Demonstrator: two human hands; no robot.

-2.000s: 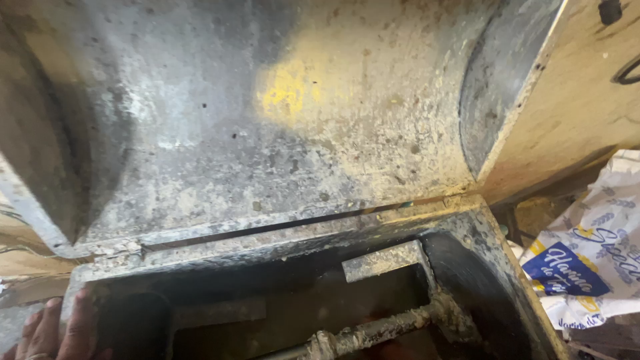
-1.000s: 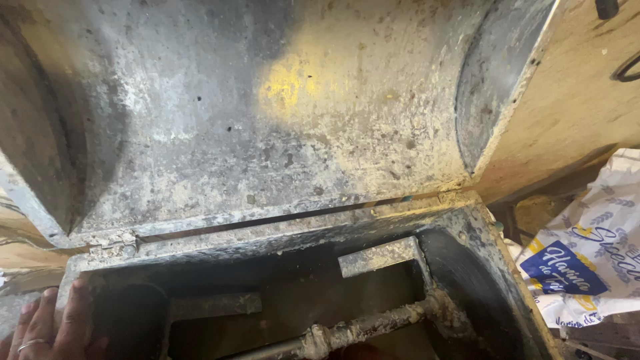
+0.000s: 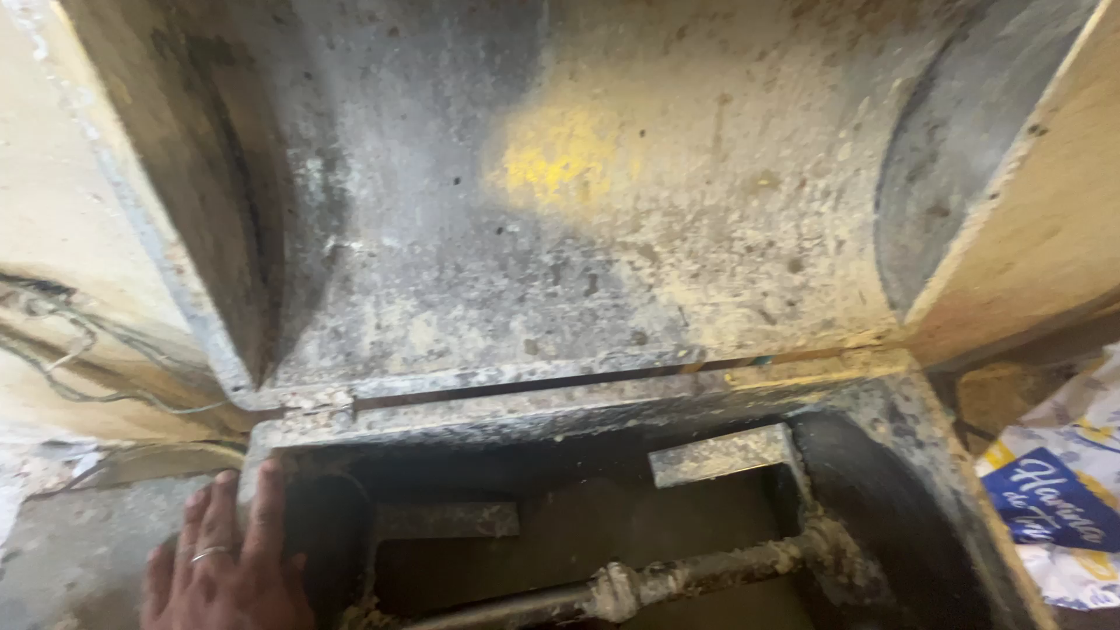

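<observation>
My left hand (image 3: 229, 560) rests on the left rim of a metal mixer trough (image 3: 254, 455), fingers a little apart, with a ring on one finger. Inside the trough runs a mixing shaft (image 3: 700, 573) crusted with dried dough, and flat paddles stand off it, one at the right (image 3: 722, 457) and one at the left (image 3: 451, 521). The trough's curved metal lid (image 3: 455, 262) stands raised behind it on hinges, its inside stained, with a yellow patch of light. My right hand is out of view. The trough floor is dim.
A printed flour sack (image 3: 1050, 499) lies to the right of the trough. Loose cables (image 3: 96, 328) hang along the wall at the left. A grey surface (image 3: 79, 542) adjoins the trough's left side. Behind the lid is a yellowish wall (image 3: 1063, 201).
The view has shifted left, so the cables and more of my left hand show. The hand stays at the trough's left rim. The lid remains raised.
</observation>
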